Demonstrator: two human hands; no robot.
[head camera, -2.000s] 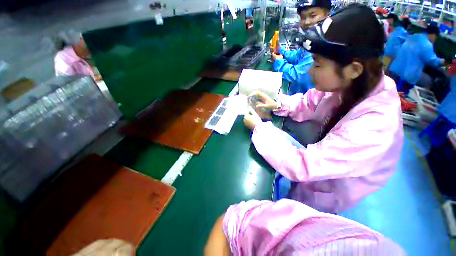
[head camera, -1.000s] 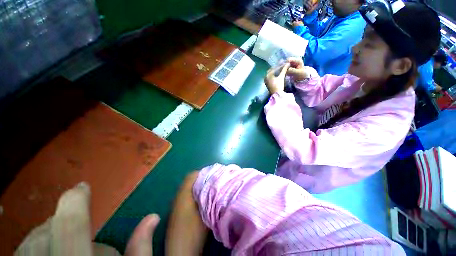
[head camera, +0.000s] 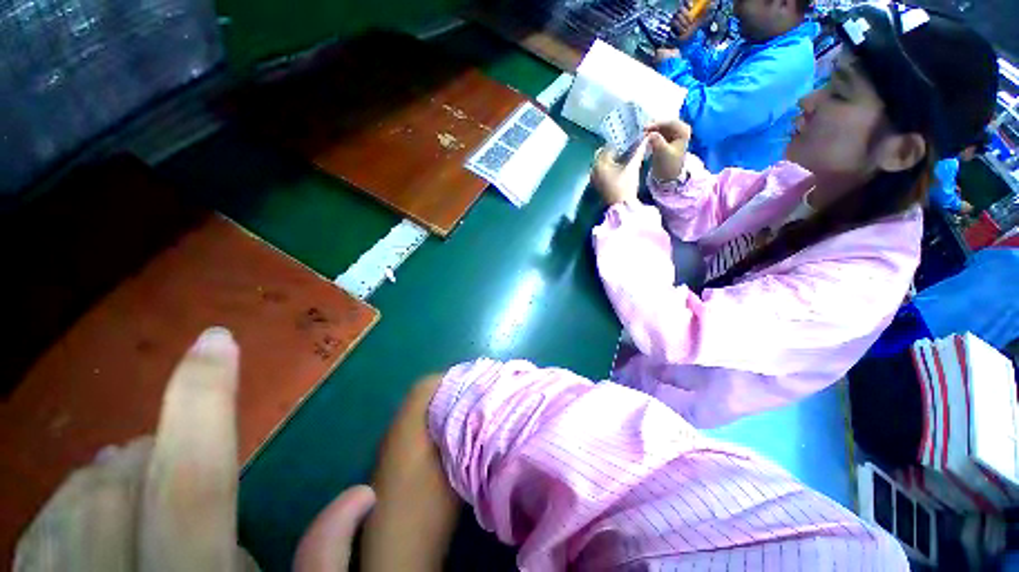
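My left hand (head camera: 196, 480) is at the bottom left, cut off by the lower edge. One finger points up and the thumb stands apart, with nothing visible between them. It is over the near brown board (head camera: 263, 302) and the green bench (head camera: 447, 302) beside it. My right forearm, in a pink striped sleeve (head camera: 581, 447), enters from the bottom right and bends down out of the picture. My right hand is not visible. No work piece shows at my hands.
A neighbour in pink (head camera: 760, 302) holds a small patterned sheet (head camera: 621, 125) before a white card or box (head camera: 603, 89). A patterned sheet (head camera: 520, 151) overlaps the far brown board (head camera: 419, 140). A person in blue (head camera: 754, 95) is beyond. Stacked white-and-red items (head camera: 967, 408) are at the right.
The view has tilted down and to the left. My left hand has risen further into view, its raised finger higher. The neighbour's hands have left the patterned sheet by the far board.
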